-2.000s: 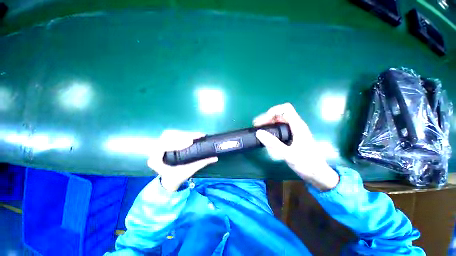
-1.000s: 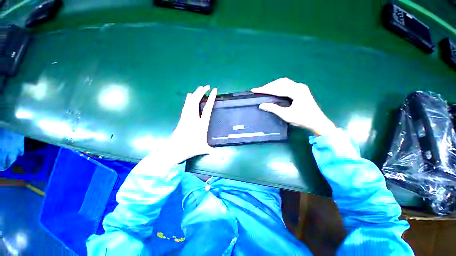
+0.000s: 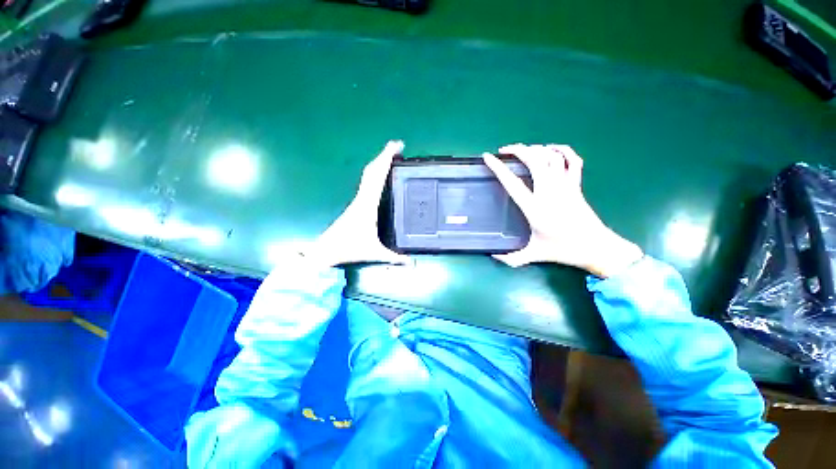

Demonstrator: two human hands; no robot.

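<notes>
A dark grey handheld device [image 3: 456, 212] with a black rim lies flat between my hands, near the front edge of the green bench. Its grey face shows a small white label and recessed panels. My left hand [image 3: 364, 215] holds its left end, thumb at the near edge and fingers at the far left corner. My right hand [image 3: 550, 211] grips the right end, with one finger across the face and others at the far right corner. The right end is partly hidden by my right hand.
Bagged black sleeves [image 3: 796, 266] lie on the green bench [image 3: 302, 101] at right. Dark devices [image 3: 53, 78] lie at far left, another [image 3: 790, 48] at the upper right. A blue bin [image 3: 165, 339] stands below the bench at left, a brown carton [image 3: 807, 440] at lower right. A blue sleeve [image 3: 37, 249] shows at left.
The device was held edge-on with its narrow side showing; it is now turned so its broad grey face shows. The view has shifted left, bringing devices at the left into sight.
</notes>
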